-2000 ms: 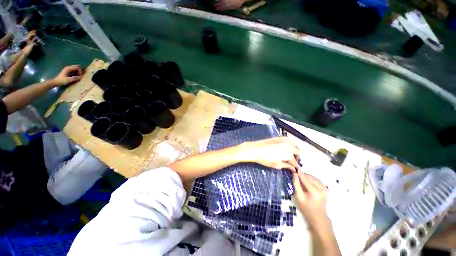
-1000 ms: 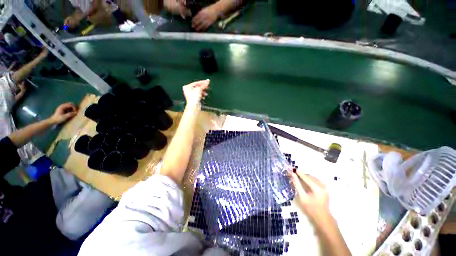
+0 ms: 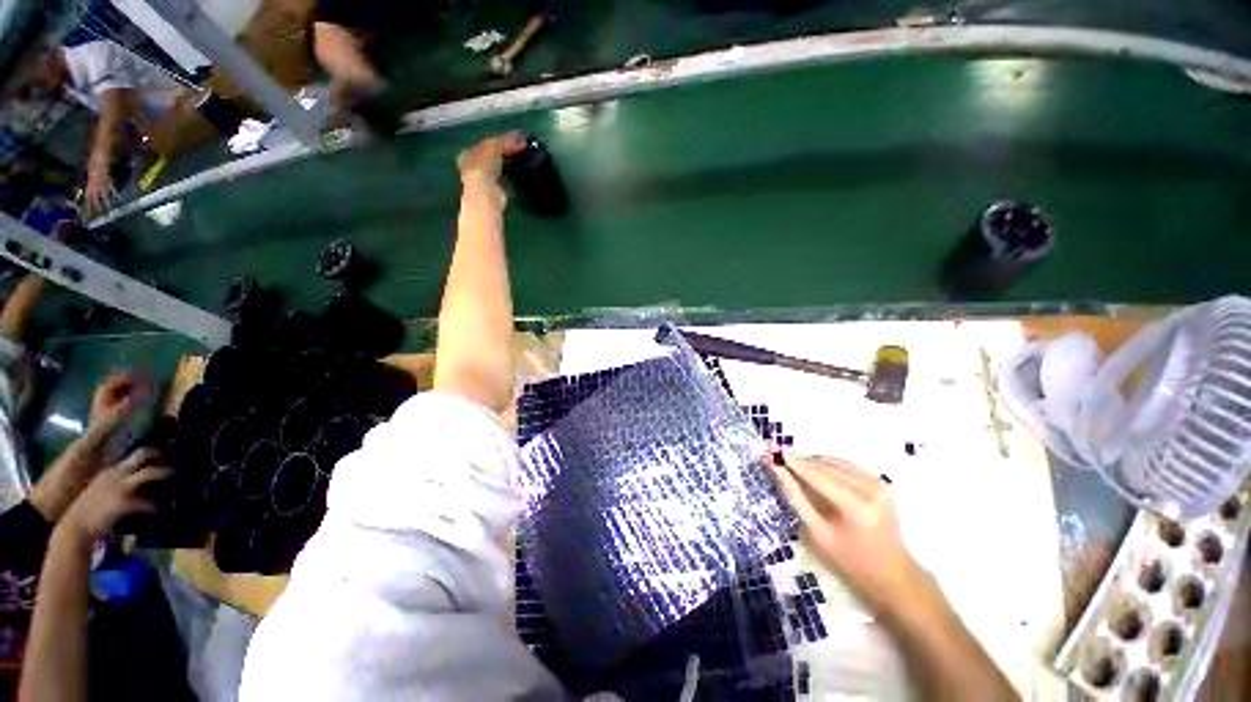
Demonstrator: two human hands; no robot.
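Note:
My left hand (image 3: 489, 159) is stretched over the green belt, its fingertips at the upper end of a black cylindrical unit (image 3: 541, 181); whether they grip it is unclear. My right hand (image 3: 844, 510) pinches a tiny black adhesive pad (image 3: 778, 458) at the right edge of the glossy film. The wrinkled clear film (image 3: 659, 507) lies over the black die-cut pad sheet (image 3: 556, 398) on the white board (image 3: 960, 549). Loose pads (image 3: 807, 603) lie along the sheet's right side.
A mallet (image 3: 789, 361) lies beyond the sheet. A white fan (image 3: 1166, 412) and a holed tray (image 3: 1166, 603) are at right. Black sleeves (image 3: 275, 446) cluster on cardboard at left, beside another person's hands (image 3: 117, 480). Another unit (image 3: 1015, 236) stands on the belt (image 3: 768, 178).
My left hand has moved from the sheet, beside my right hand, out over the belt to the black unit. My right hand stays by the film edge. The view has turned.

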